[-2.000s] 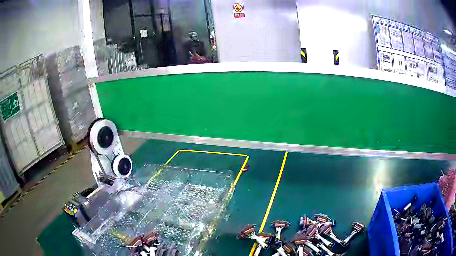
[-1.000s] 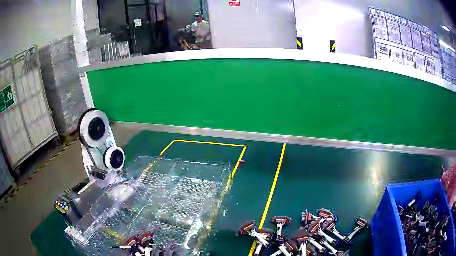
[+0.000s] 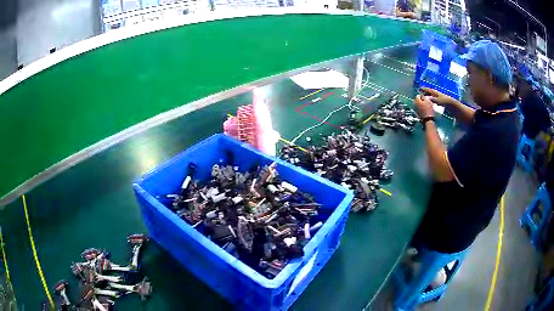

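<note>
Neither of my hands is in the picture. A blue tote [image 3: 200, 254] stands on the green bench in front of me, filled with a jumble of dark wire harnesses [image 3: 243, 209] with white and brown parts. A loose pile of wire harnesses [image 3: 103, 276] lies on the bench to the left of the tote; they have white middles and brown-red wide connectors. The pile's lower side is cut off by the picture's bottom edge.
Beyond the tote are a pink ribbed object [image 3: 246, 123], a heap of dark harnesses [image 3: 346, 159], a smaller heap [image 3: 395, 113] and another blue tote [image 3: 434, 64]. A seated person [image 3: 474, 152] works at right. A green partition [image 3: 182, 70] runs behind.
The view has swung to the right. The tote now sits near the middle, the harness pile at lower left, and the seated person has come into view. The plastic sheet and two-reel machine have left view.
</note>
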